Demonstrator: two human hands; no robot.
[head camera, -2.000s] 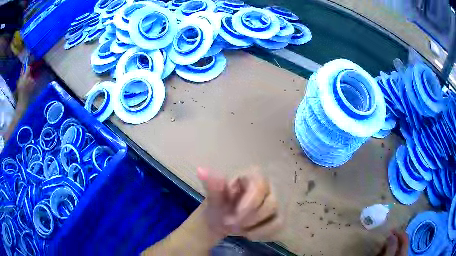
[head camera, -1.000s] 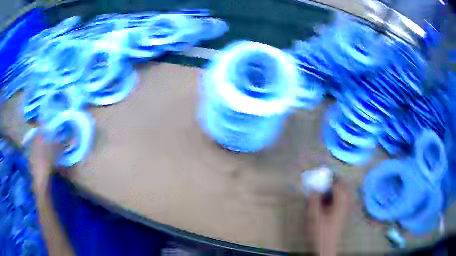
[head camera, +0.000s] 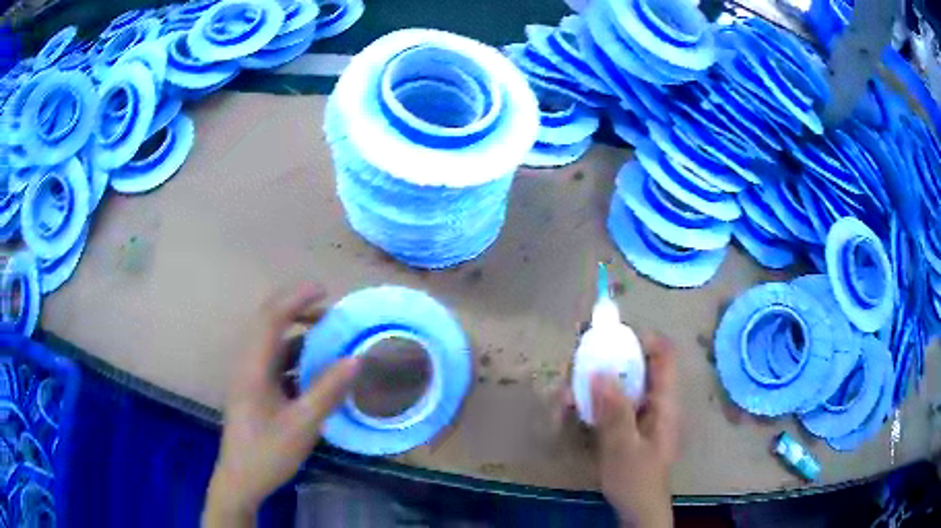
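Note:
My left hand (head camera: 270, 397) holds a pale blue pleated ring disc (head camera: 446, 382) by its left side, thumb on the face near the centre hole. The disc is over the front part of the board, its face towards me. My right hand (head camera: 629, 428) grips a white glue bottle (head camera: 609, 356) upright, with its teal tip pointing up and away from me. The bottle is to the right of the disc and apart from it. A ribbed stack of discs (head camera: 428, 196) stands behind the held disc, its open centre showing.
A heap of discs (head camera: 124, 108) lies at left. Dense leaning rows of discs (head camera: 712, 155) fill the right, with a few discs (head camera: 776, 349) nearer me. A small teal and silver cylinder (head camera: 798, 456) lies at the front right. A blue crate (head camera: 67, 413) is at lower left.
The view has turned right. My left hand has taken a disc from the left heap and brought it in front of me. My right hand has picked up the glue bottle, now upright.

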